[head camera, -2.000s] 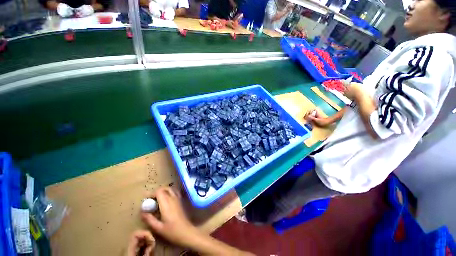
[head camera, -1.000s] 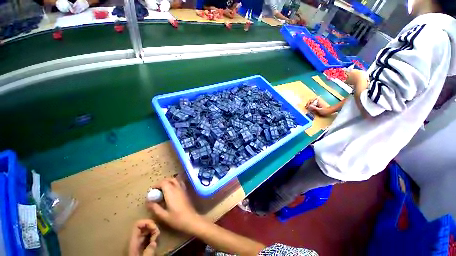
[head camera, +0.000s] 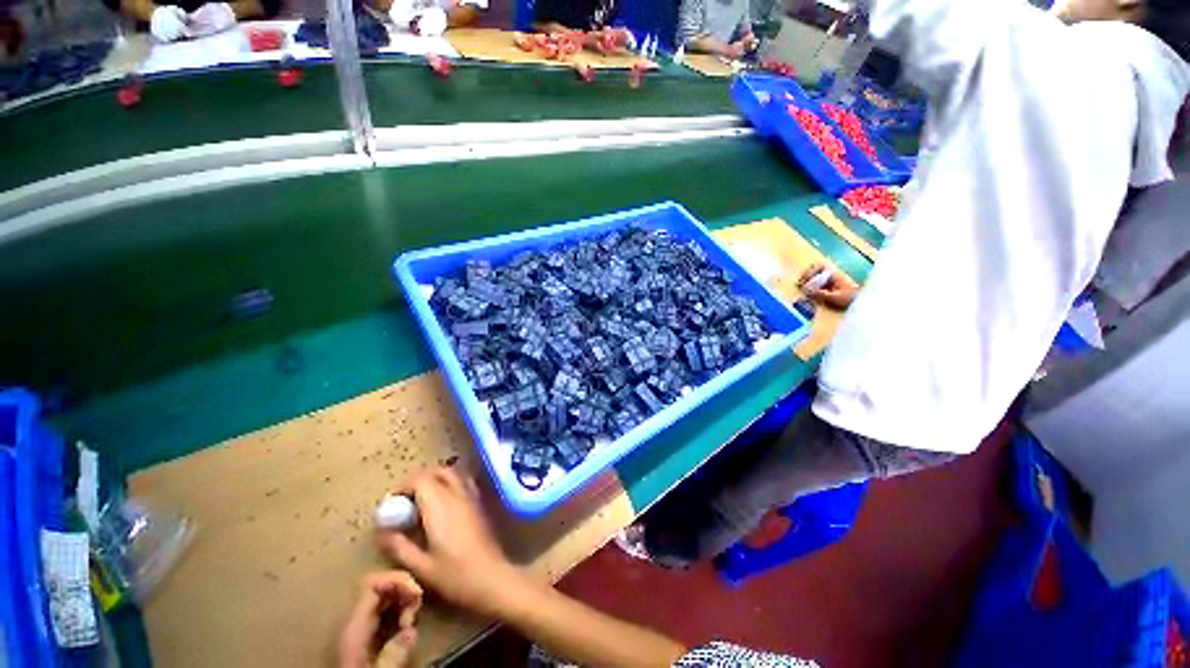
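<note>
My right hand (head camera: 454, 542) rests low over the tan work board (head camera: 261, 502), its fingers around a small white glue bottle (head camera: 397, 513) seen end-on. My left hand (head camera: 381, 620) is at the bottom edge, partly cut off, with fingers curled just left of and below my right hand. Whether it holds a small part is hidden by the fingers. Dark brown specks (head camera: 342, 472) are scattered on the board. A blue-rimmed parts bin (head camera: 574, 489), heaped with dark plastic parts (head camera: 587, 339), stands right of and beyond my hands.
Blue trays (head camera: 24, 522), a paper label (head camera: 69, 590) and a clear plastic bag (head camera: 144, 538) are at the left. A green conveyor belt (head camera: 222, 281) runs beyond the bench. A person in white (head camera: 979, 248) leans at the right; blue bins with red parts (head camera: 822, 141) stand behind.
The person at the right has leaned forward toward the bench. The red parts on the far line have shifted left. My hands stay nearly in place, the right still on the bottle.
</note>
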